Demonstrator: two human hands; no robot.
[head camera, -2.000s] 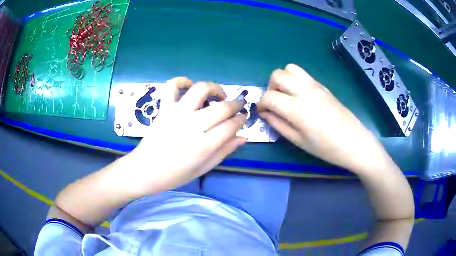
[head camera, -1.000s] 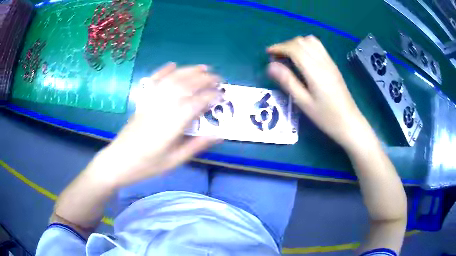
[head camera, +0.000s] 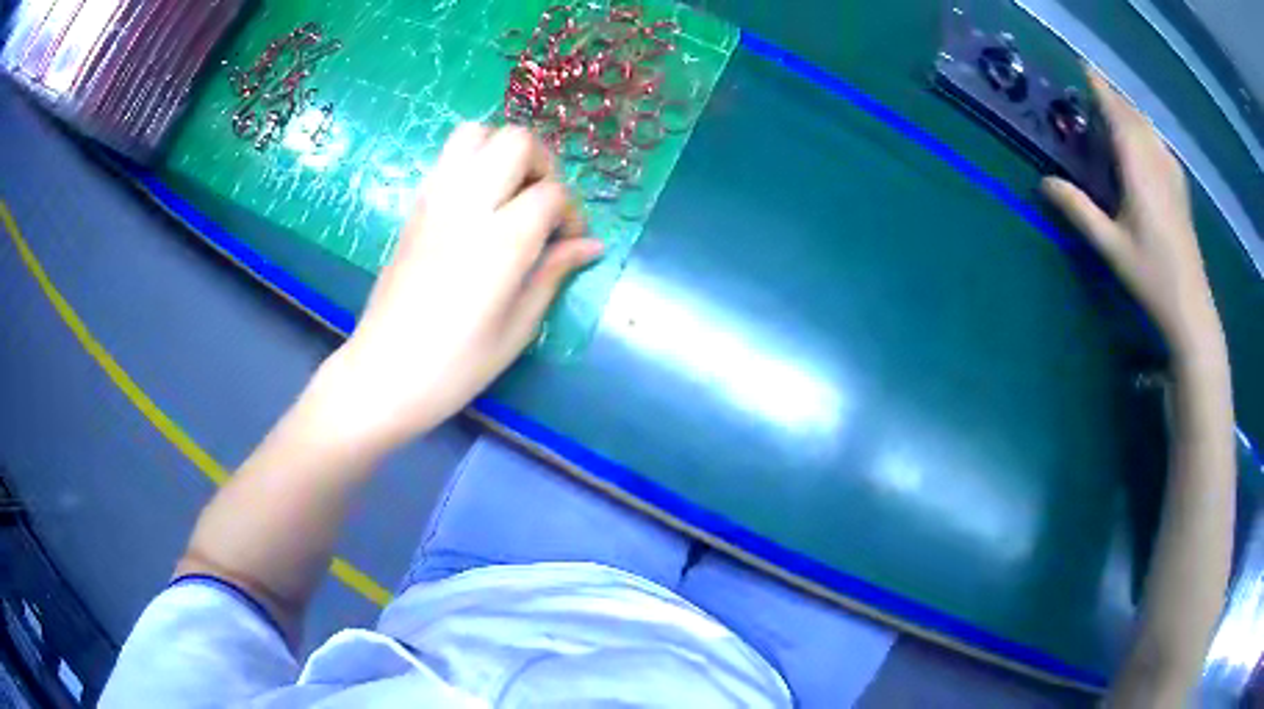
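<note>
A fixture plate with dark round cutouts (head camera: 1001, 69) lies at the upper right, past the blue line. My right hand (head camera: 1157, 229) is at its right end, fingers on the far side and thumb on the near side, covering that end. My left hand (head camera: 478, 256) is over the green mat (head camera: 374, 104), fingers curled, just below a tangled heap of red-copper rings (head camera: 589, 83). Whether it pinches a ring is hidden. A smaller, browner heap of rings (head camera: 277, 90) lies further left on the mat.
A pinkish, ribbed stack (head camera: 132, 63) stands left of the mat. The dark green surface (head camera: 887, 319) has blue edge lines and glare spots. Metal rails (head camera: 1178, 83) run along the upper right. Glossy clear material (head camera: 1241, 630) shows at the lower right edge.
The view has shifted and turned. The silver plate that was under my hands is no longer in front of me. My left hand has moved to the mat, my right hand to the far-right fixture.
</note>
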